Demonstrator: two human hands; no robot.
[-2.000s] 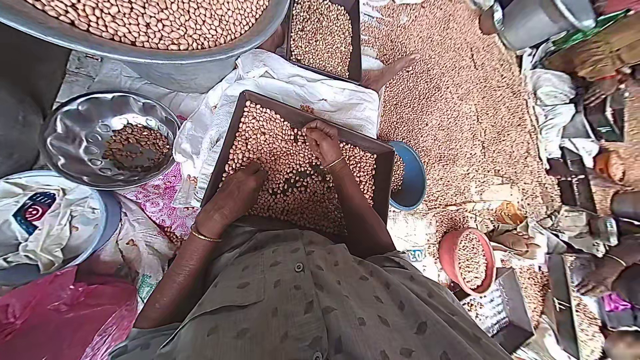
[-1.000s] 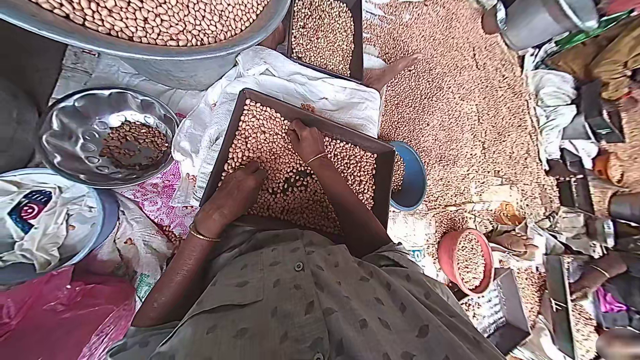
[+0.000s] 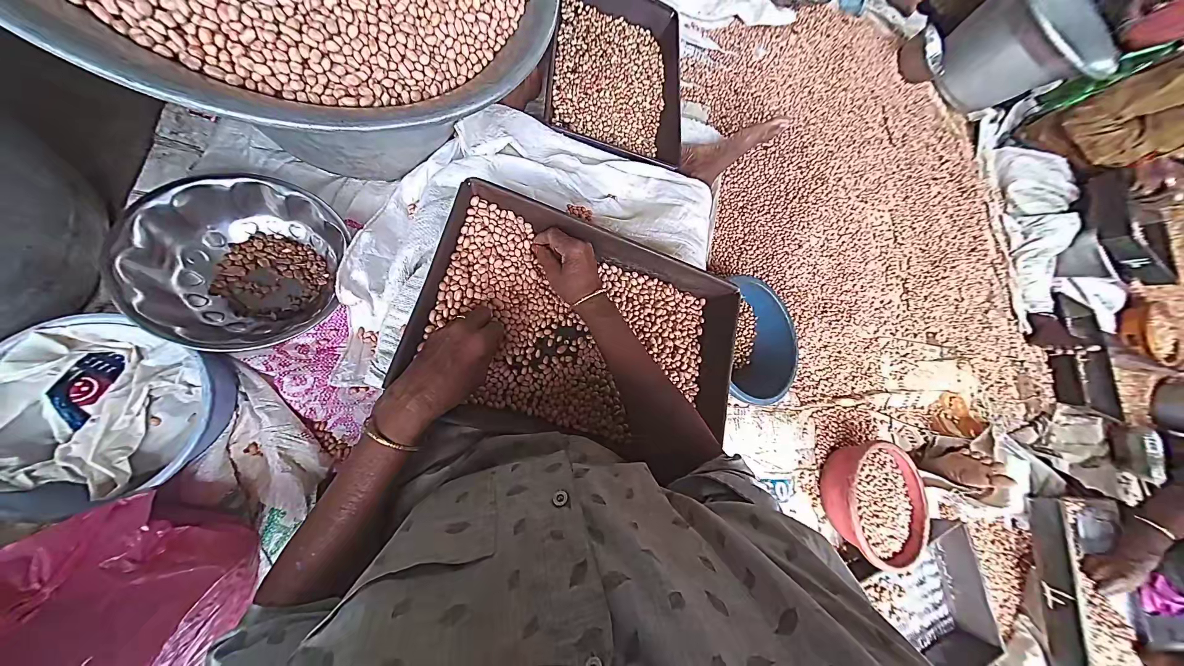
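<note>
A dark rectangular tray (image 3: 717,370) of shelled peanuts (image 3: 661,319) lies tilted in front of my body. Over its left part is my left hand (image 3: 460,351), its fingers curled down at the peanuts. My right hand (image 3: 567,264) is near the tray's far edge, with thumb and fingertips drawn together above the nuts. Whether either hand pinches a nut cannot be made out. Between and below the hands, a patch of dark tray bottom shows among the peanuts. Each wrist wears a thin bangle.
A large metal basin (image 3: 370,139) of peanuts stands at the upper left, above a steel bowl (image 3: 139,277) with darker nuts. A blue bowl (image 3: 772,342) touches the tray's right side. Peanuts (image 3: 832,203) cover the floor on the right, near a red bowl (image 3: 837,490) and a co-worker's hand (image 3: 1128,555).
My right hand has shifted left along the far part of the tray since two seconds ago. My left hand stays over the left part. At the right edge, a co-worker's hand has moved.
</note>
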